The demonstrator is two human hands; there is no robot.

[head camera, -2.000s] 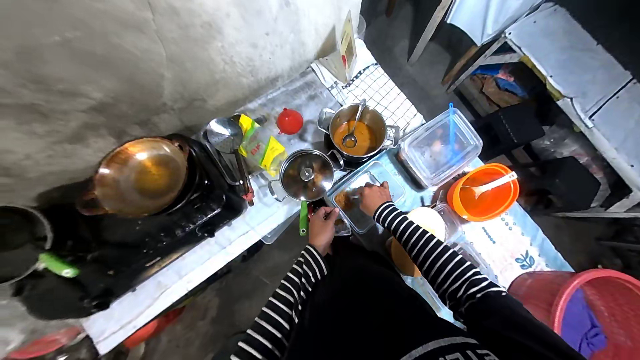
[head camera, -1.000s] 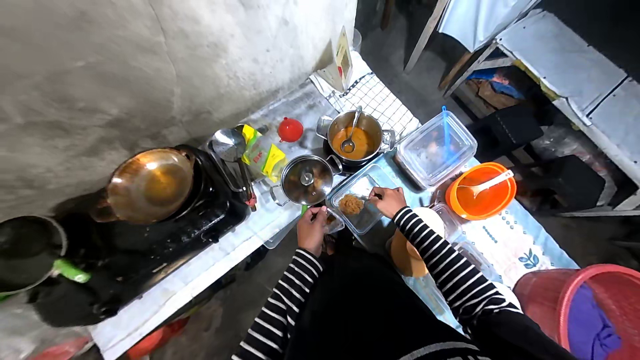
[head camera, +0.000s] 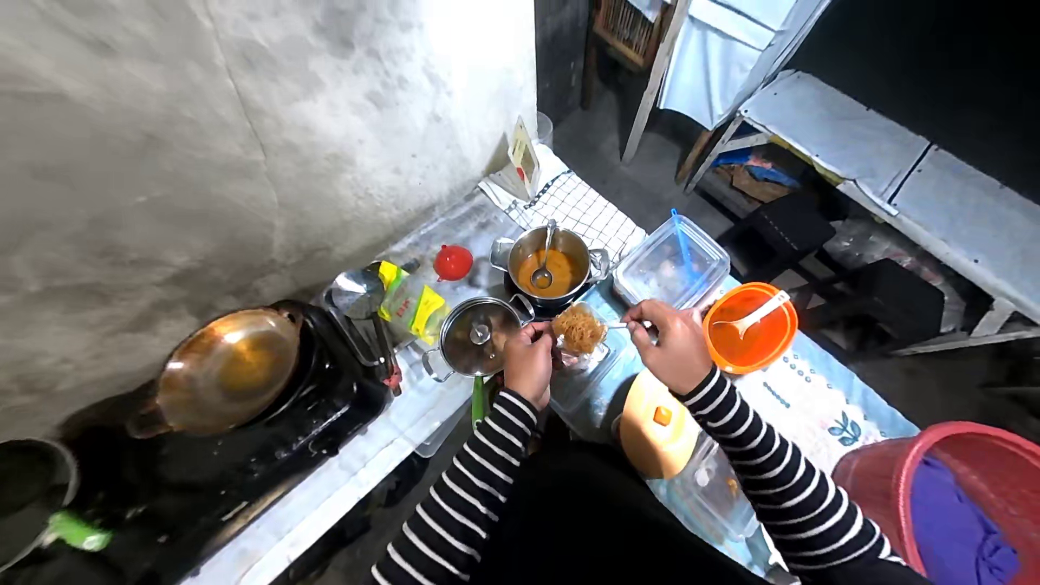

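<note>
My right hand (head camera: pixel 668 341) grips the pale handle of a spoon (head camera: pixel 617 325). A clump of brown, noodle-like food (head camera: pixel 578 328) sits at the spoon's far end, above a clear plastic bag (head camera: pixel 578 357). My left hand (head camera: pixel 530 364) pinches the bag's edge beside the lidded steel pot (head camera: pixel 479 335). Under the bag lies a clear plastic container (head camera: pixel 605 382), partly hidden. Behind it, an open steel pot (head camera: pixel 574 244) holds orange-brown liquid and a ladle (head camera: pixel 543 275). Right of my right hand is an orange bowl (head camera: pixel 760 357) with a white spoon (head camera: pixel 764 313).
A black stove (head camera: pixel 341 406) with a brown metal wok (head camera: pixel 231 370) stands at the left. Near the wall are a red funnel (head camera: pixel 452 262) and a yellow-and-clear pouch (head camera: pixel 410 301). A clear lidded box (head camera: pixel 674 264) and a red tub (head camera: pixel 886 463) stand at the right.
The brown food has gone from lying in the clear container to a raised clump on the spoon, over the bag. My right hand has moved with the spoon toward my left hand.
</note>
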